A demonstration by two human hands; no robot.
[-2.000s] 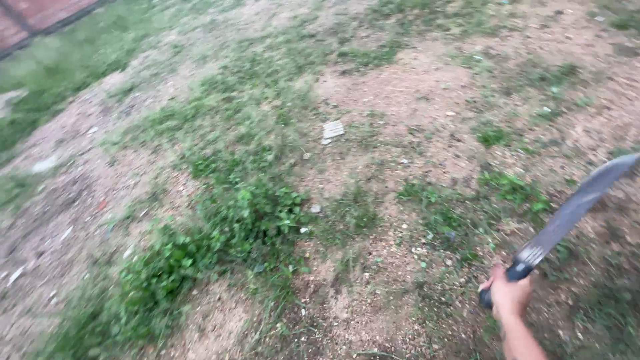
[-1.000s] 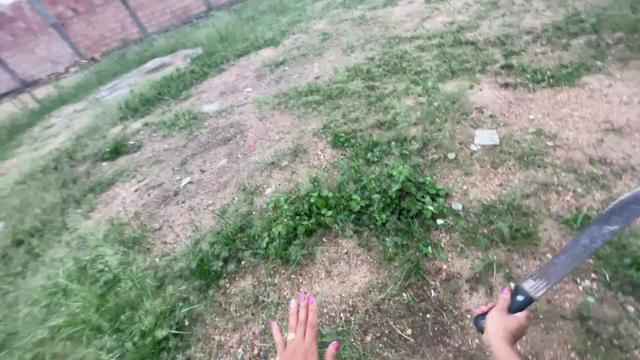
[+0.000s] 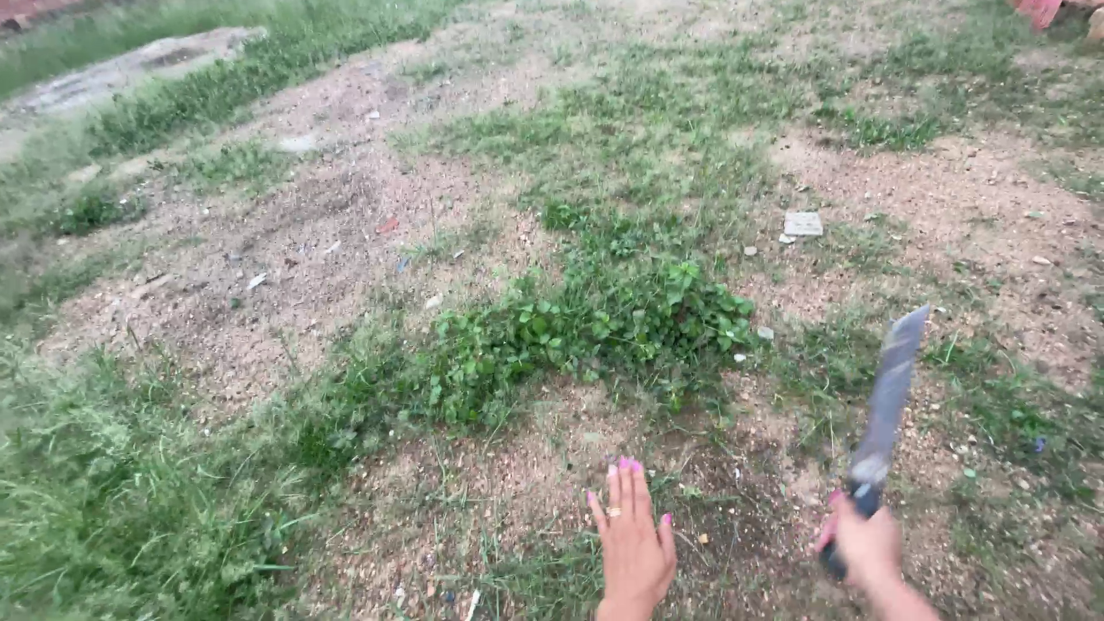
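My right hand (image 3: 865, 539), at the lower right, is closed around the black handle of a machete (image 3: 888, 392). The wide grey blade points up and slightly right, above the ground. My left hand (image 3: 634, 548) is at the bottom centre, palm down, with its fingers spread and a ring on one finger; it holds nothing. Beyond the left hand grows a low patch of leafy green weeds (image 3: 595, 332), which neither the hand nor the blade touches.
Sandy, gravelly soil with thin grass lies all around. Taller grass (image 3: 112, 500) grows at the left. A pale flat tile piece (image 3: 803, 224) lies right of the weeds, with small stones and litter scattered about. A bare mound (image 3: 138, 65) shows at the far left.
My left hand, out of view two seconds ago, came into view a second ago. The machete's blade has swung from pointing up and right to nearly upright. The view has shifted.
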